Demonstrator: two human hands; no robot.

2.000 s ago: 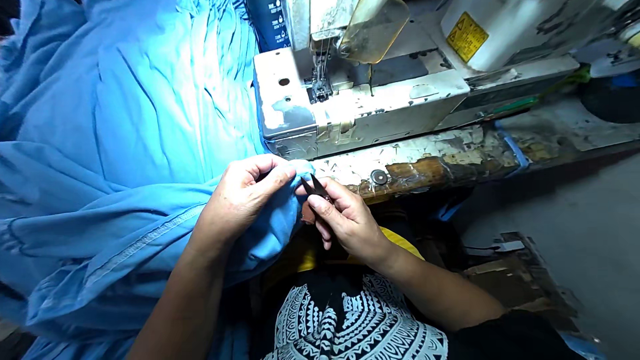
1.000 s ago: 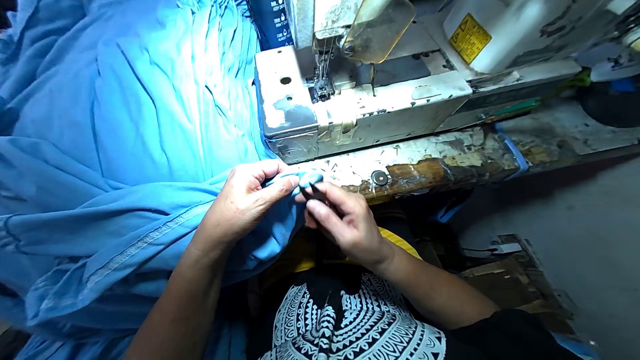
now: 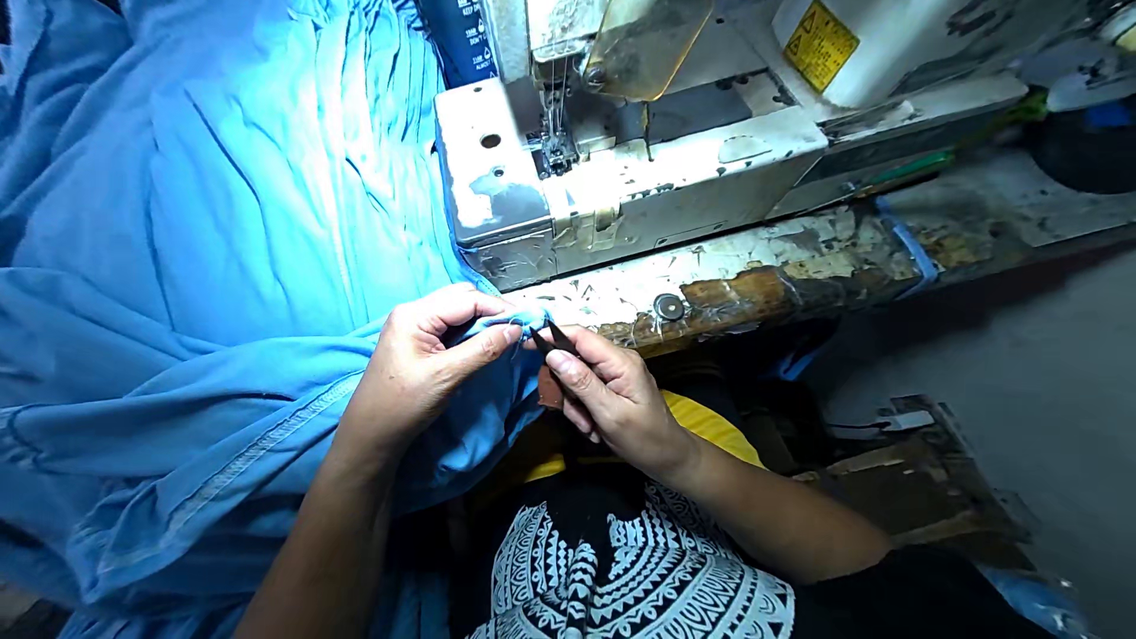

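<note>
Blue fabric (image 3: 257,231) with stitched seams spreads over the left side and hangs past the table's front edge. My left hand (image 3: 430,355) pinches a gathered edge of it between thumb and fingers. In my right hand (image 3: 612,390) is a pair of dark thread snips (image 3: 555,344), its two pointed blades apart and up against the pinched fabric. Loose threads show at the blade tips. A reddish-brown piece (image 3: 550,389) lies under the right fingers; what it is I cannot tell. Both hands are close together in front of the sewing machine.
An industrial sewing machine (image 3: 621,195) stands just beyond my hands, its needle area (image 3: 555,146) lit. The worn table edge (image 3: 745,297) carries a small round dark part (image 3: 668,307) and a blue tie (image 3: 910,244). A white container with a yellow warning label (image 3: 821,44) is at the upper right.
The snips' blades, seen only partly a second ago, now show plainly apart at the fabric edge. My right hand has shifted slightly, while my left hand keeps its pinch.
</note>
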